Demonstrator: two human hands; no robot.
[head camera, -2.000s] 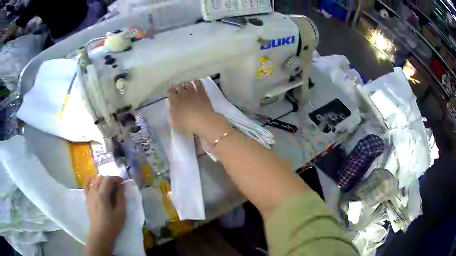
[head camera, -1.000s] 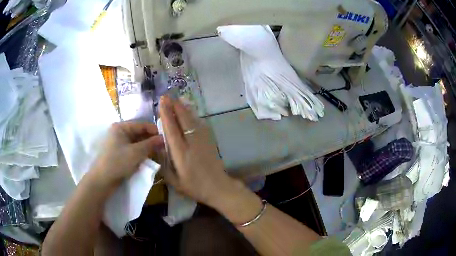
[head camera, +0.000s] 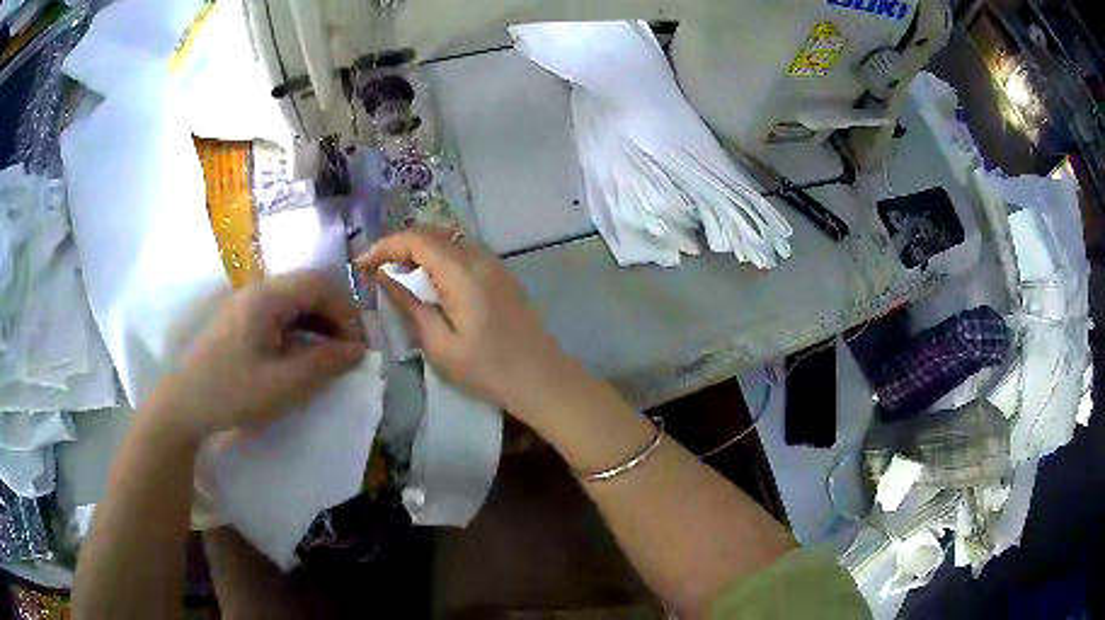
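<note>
The white garment panel (head camera: 133, 218) lies left of the needle area, and its near part hangs below my left hand (head camera: 273, 345). My left hand pinches the panel's edge near the table's front; it is slightly blurred. My right hand (head camera: 454, 303) holds the top of a white strip (head camera: 454, 454) between thumb and fingers, just right of my left hand. The strip hangs down toward the lap. The presser foot (head camera: 330, 170) is small and blurred, just beyond my hands. The fanned strip bundle (head camera: 654, 158) lies on the bed under the machine arm.
The off-white machine head (head camera: 739, 61) spans the back. Black snips (head camera: 800, 200) lie beside the bundle. Loose cut pieces (head camera: 49, 291) are at far left. A dark plaid roll (head camera: 943, 357), a white heap (head camera: 1048, 279) and a black rectangle, maybe a phone (head camera: 811, 397), are at right.
My right hand first left the strip bundle and came to the needle area with a strip. Since then my hands have moved slightly apart, and more of the strip and panel shows below them.
</note>
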